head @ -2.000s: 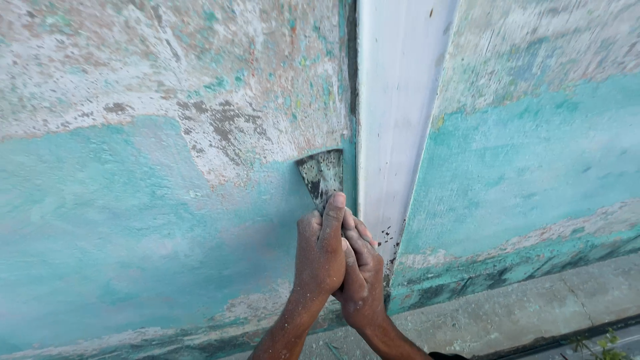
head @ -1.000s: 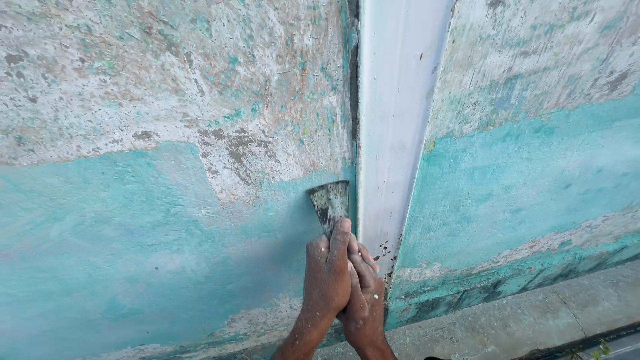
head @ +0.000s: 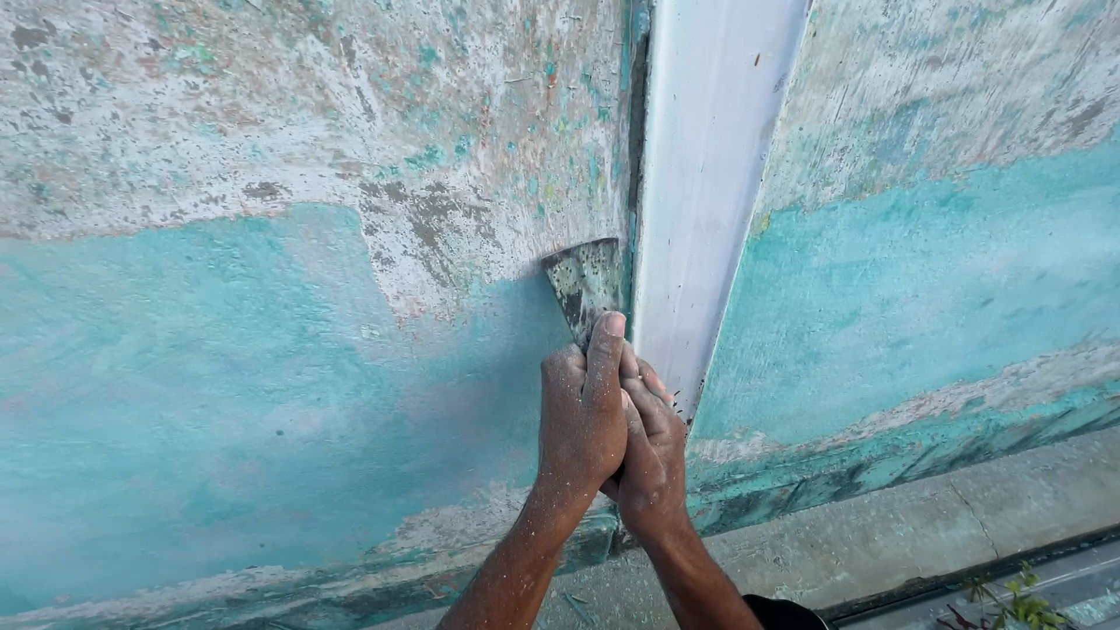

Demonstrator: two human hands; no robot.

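A paint scraper with a flared, paint-stained metal blade lies against the turquoise painted wall, its edge by the border where the paint gives way to bare, mottled plaster. My left hand is closed around its handle, thumb up along the base of the blade. Pressed against it from the right, my right hand clasps the lower handle, which the fingers mostly hide. Pale dust coats both hands and forearms. Just right of the blade runs a white vertical pipe or trim strip.
Right of the white strip the wall continues, turquoise below and scraped above. Along its foot runs a concrete ledge with a crack and some paint flakes. A small green plant grows at the lower right, near a dark object at the bottom edge.
Between two and one seconds ago, the scraper and both hands appear lower in view, then higher again now; the view itself shifts too. Both hands keep their hold.
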